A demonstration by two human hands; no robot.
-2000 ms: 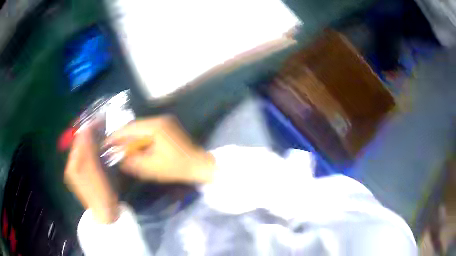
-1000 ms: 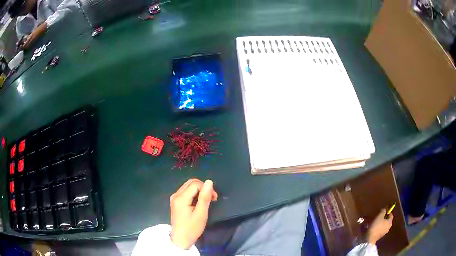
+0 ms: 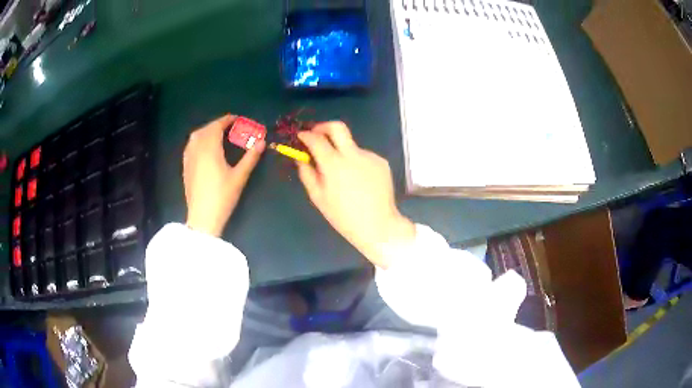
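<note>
My left hand (image 3: 209, 171) holds a red plastic housing (image 3: 246, 132) between thumb and fingers, a little left of the bench's middle. My right hand (image 3: 347, 186) holds a yellow-handled tool (image 3: 291, 152), its tip pointing left, close to the housing's right edge; whether they touch I cannot tell. A tangled heap of thin dark-red pieces (image 3: 289, 125) lies on the green bench just beyond and partly behind my right fingers.
A black blister tray (image 3: 83, 204) with several red housings in its left pockets is at left. A black bin with shiny blue contents (image 3: 328, 51) is beyond the heap. A spiral-bound stack (image 3: 489, 102) is at right, with an upright cardboard piece (image 3: 645, 76) past it and an open carton (image 3: 580, 280) below.
My left hand has moved to the red housing and taken hold of it. My right hand has come from the carton at lower right to the bench with the yellow tool. The view has shifted.
</note>
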